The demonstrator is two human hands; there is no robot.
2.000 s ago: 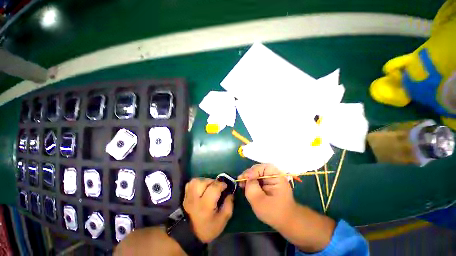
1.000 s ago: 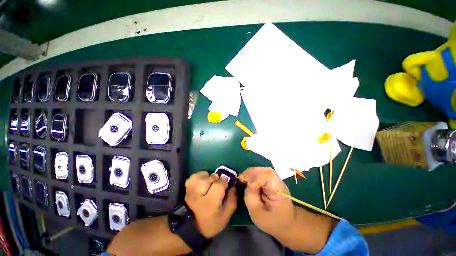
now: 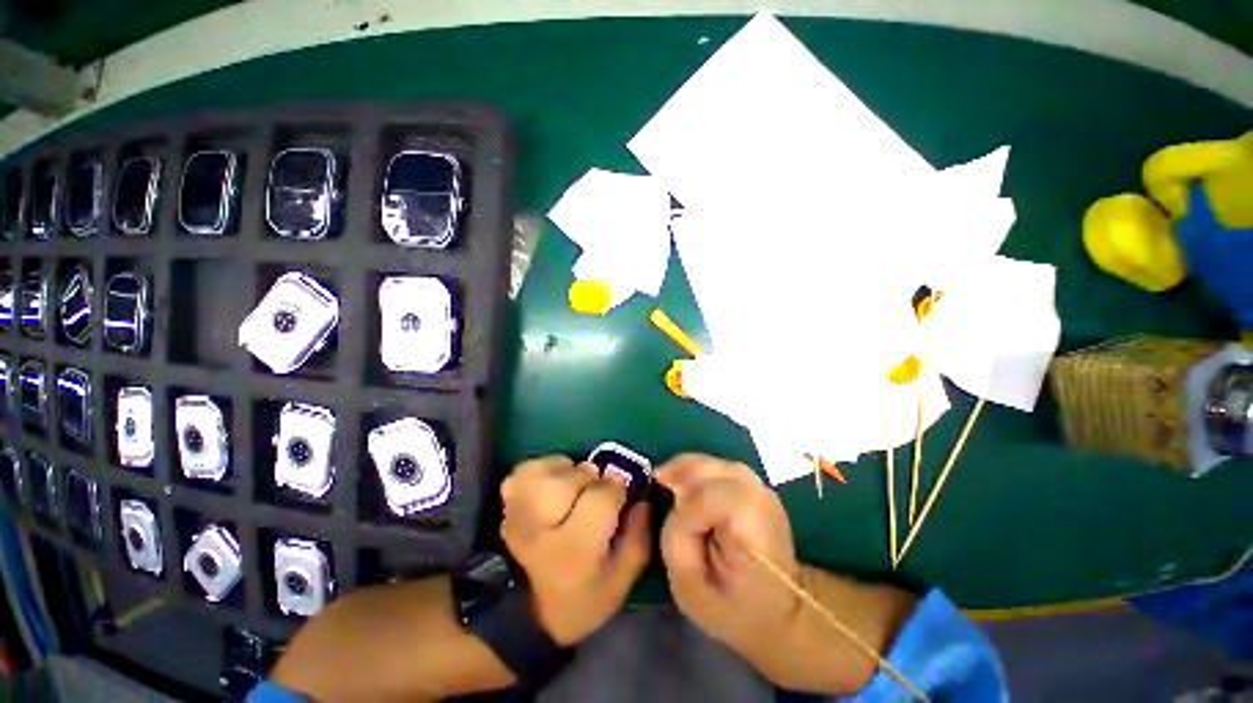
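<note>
My left hand (image 3: 574, 543) grips a small watch body (image 3: 621, 464), whose black glass and silver rim show above the fingers; the rest is hidden. My right hand (image 3: 728, 549) pinches a bamboo stick (image 3: 825, 614) close to its tip, against the right side of the watch body. The tip is hidden by the fingers. The stick's long tail slants down to the right over my forearm.
A black foam tray (image 3: 351, 368) of watch bodies lies at left. White wipes (image 3: 811, 179) with yellow-orange bits and bamboo sticks (image 3: 945, 483) lie at right, beyond them a brown block (image 3: 1120, 401), a clear container (image 3: 1230, 398) and a yellow-blue figure (image 3: 1141, 236).
The stick in my right hand has swung from nearly level to slanting down to the right. The watch body shows more of its glass. The view has shifted, so the bench sits higher.
</note>
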